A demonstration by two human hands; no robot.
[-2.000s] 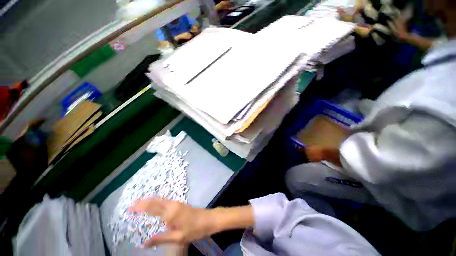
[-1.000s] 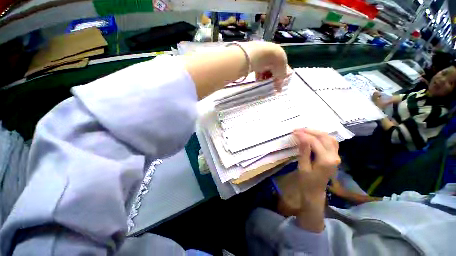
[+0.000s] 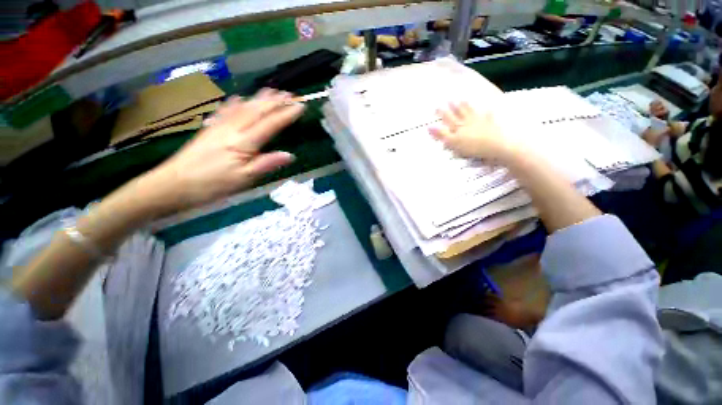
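Observation:
A tall, uneven stack of white sheets [image 3: 419, 166] stands right of the board, with a brown layer low in its near edge. My right hand [image 3: 473, 133] lies on or just over its top sheet, fingers spread; contact cannot be told. My left hand [image 3: 245, 142] is in the air above and behind the board, slightly blurred, fingers spread and empty. Small white tabs [image 3: 253, 277] lie heaped on the light-grey board [image 3: 348, 273]. A crumpled white wad [image 3: 301, 195] is at the board's upper right. A small whitish bottle [image 3: 381, 242] stands between board and stack.
Grey-white sheets [image 3: 131, 316] stand left of the board. Brown cardboard [image 3: 170, 107] and a blue crate [image 3: 194, 71] are on the back ledge. Another white stack [image 3: 554, 119] is further right. A coworker in striped sleeves [image 3: 689, 166] sits at the far right; grey-clothed legs are close by.
My left hand has moved from the stack back leftward over the board, uncovering the tab heap. My right hand has moved from the stack's near edge onto its top area. The view has shifted.

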